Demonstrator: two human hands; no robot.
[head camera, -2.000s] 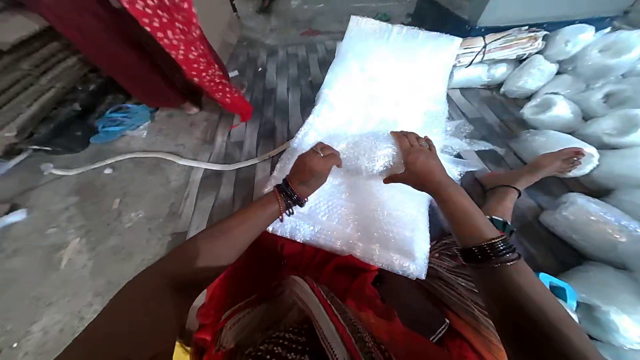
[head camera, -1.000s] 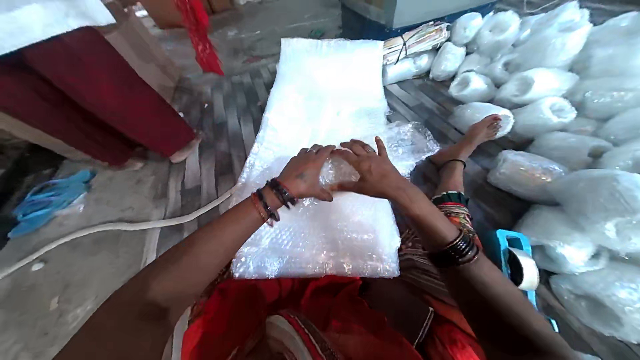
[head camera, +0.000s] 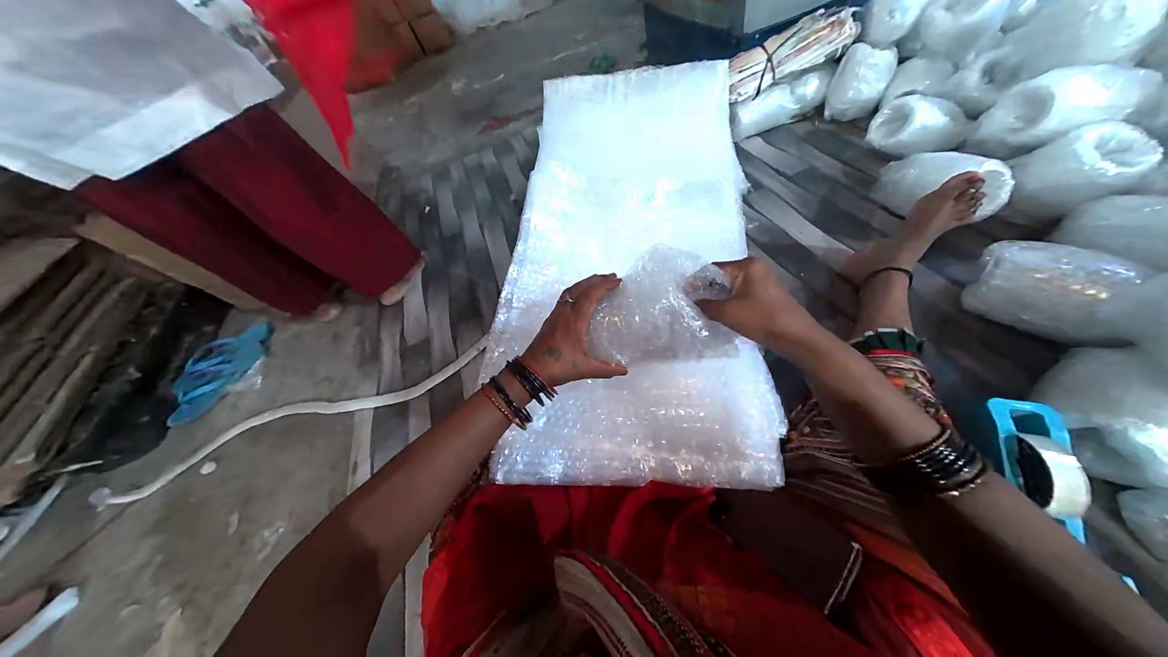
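Observation:
A stack of bubble wrap sheets lies lengthwise in front of my lap. Above its near half is a rolled bundle of bubble wrap. My left hand grips the bundle's left end, thumb and fingers spread around it. At the other end, my right hand pinches the loose, crumpled film between thumb and fingers. Whatever the bundle may contain cannot be made out through the wrap.
Many bubble-wrapped bundles are piled at the right, near a blue tape dispenser. A tied bundle of papers lies beyond. A person in maroon trousers stands at the left, near blue slippers and a pale cord.
My hands have moved apart to the two ends of the bundle, and its right side now stands up crumpled. The standing person has come further into view at the left.

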